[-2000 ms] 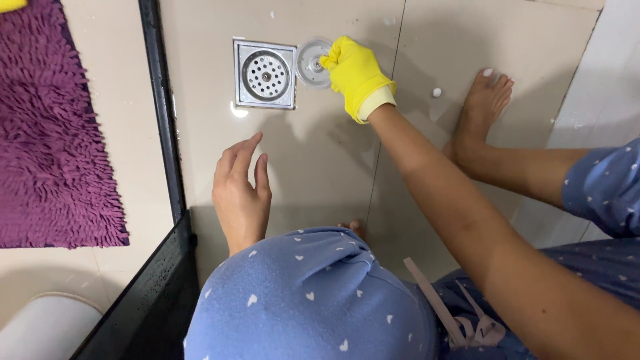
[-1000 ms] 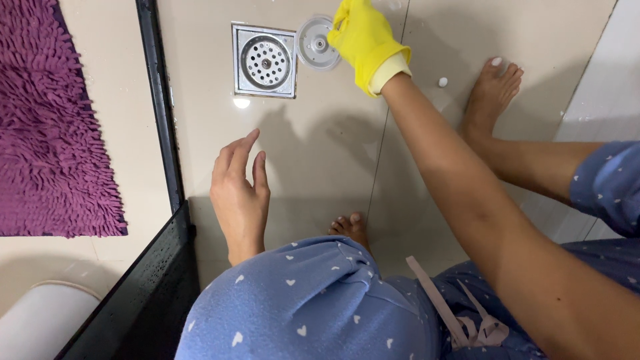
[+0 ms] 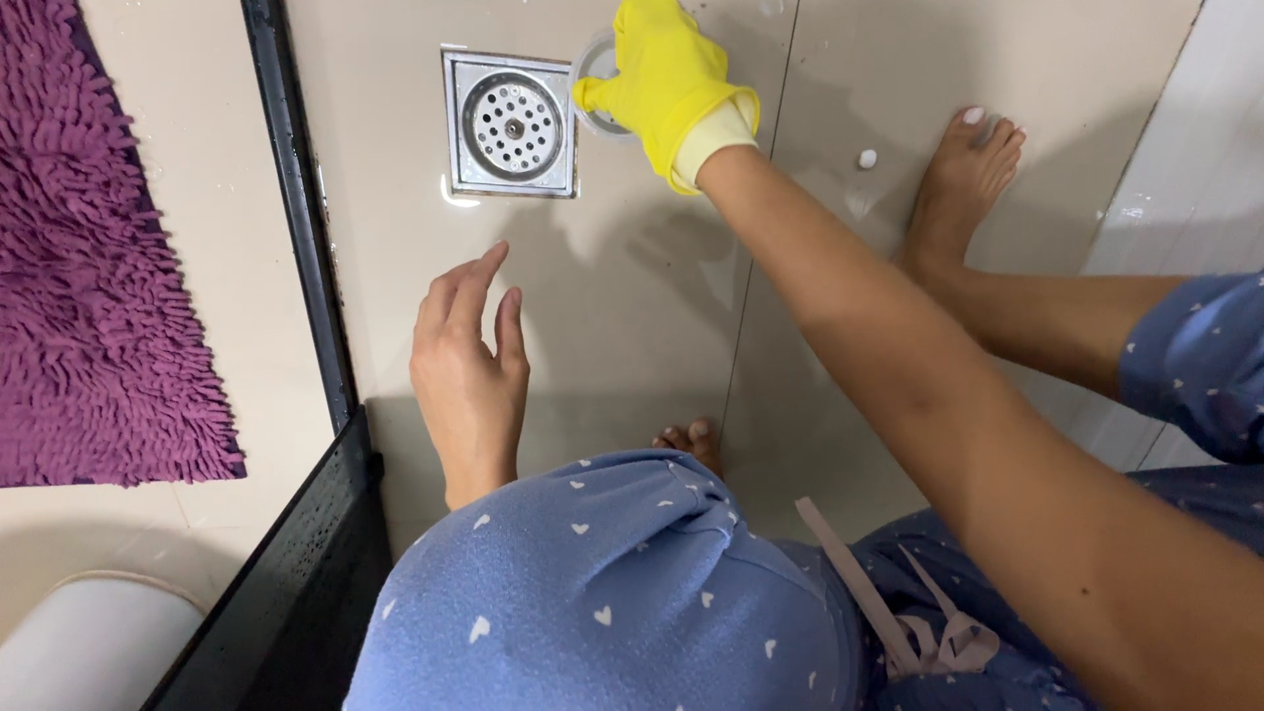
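A square metal floor drain point(image 3: 513, 125) with a round perforated strainer is set in the beige tiles at the upper middle. Directly to its right, a round clear disc-like cover point(image 3: 595, 74) lies by the drain's edge, partly hidden under my right hand point(image 3: 671, 84). That hand wears a yellow rubber glove, its thumb over the cover; the other fingertips are hidden, so its grip is unclear. Bare and empty, my left hand point(image 3: 469, 365) hovers below the drain with its fingers apart.
A black raised strip point(image 3: 296, 197) and a dark wet glass panel point(image 3: 296, 573) run along the left. Beyond them are a purple shaggy mat point(image 3: 99, 276) and a white rounded object point(image 3: 104, 642). A small white piece point(image 3: 867, 159) lies near my foot point(image 3: 963, 183).
My gloved hand has shifted from the cover's upper right side to over the cover, which it now hides more. My left hand has kept nearly the same pose.
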